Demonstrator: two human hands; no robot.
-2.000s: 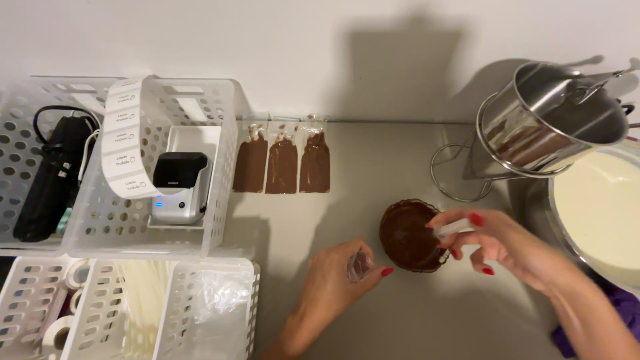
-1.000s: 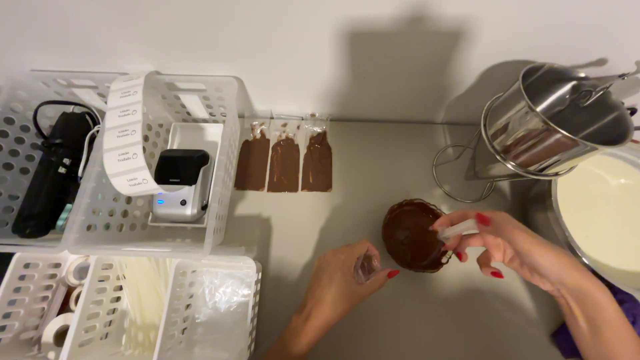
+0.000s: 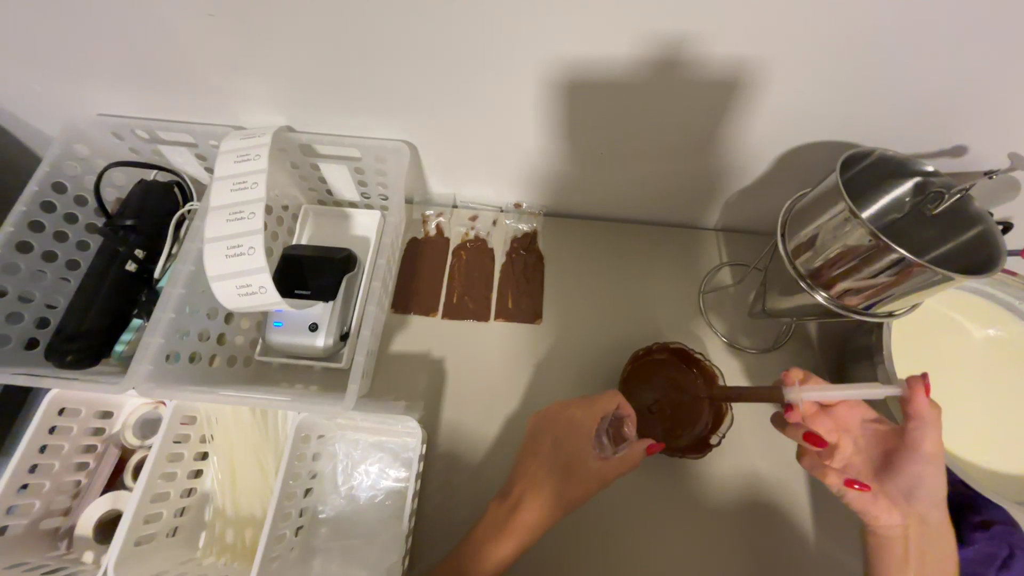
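Note:
A glass bowl of melted chocolate (image 3: 676, 400) rests on the counter. My right hand (image 3: 876, 448) grips a plastic syringe (image 3: 840, 392) lying nearly level, its barrel brown with chocolate and its plunger drawn out; the tip is over the bowl. Between the thumb and fingers of my left hand (image 3: 576, 444), at the bowl's left edge, is a small clear plastic bag (image 3: 614, 432). Three clear bags filled with chocolate (image 3: 468, 276) lie side by side near the wall.
At left, a translucent basket (image 3: 368, 320) holds a label printer (image 3: 308, 320) with a curled label strip (image 3: 232, 232). Below it, a white divided basket (image 3: 416, 480) holds tape rolls and bags. A steel funnel (image 3: 832, 248) stands on a wire stand beside a large container of cream-coloured liquid (image 3: 960, 376).
My right hand has turned palm up and moved slightly right. The syringe's plunger is now drawn out, and its brown-filled barrel shows over the bowl. My left hand has barely moved.

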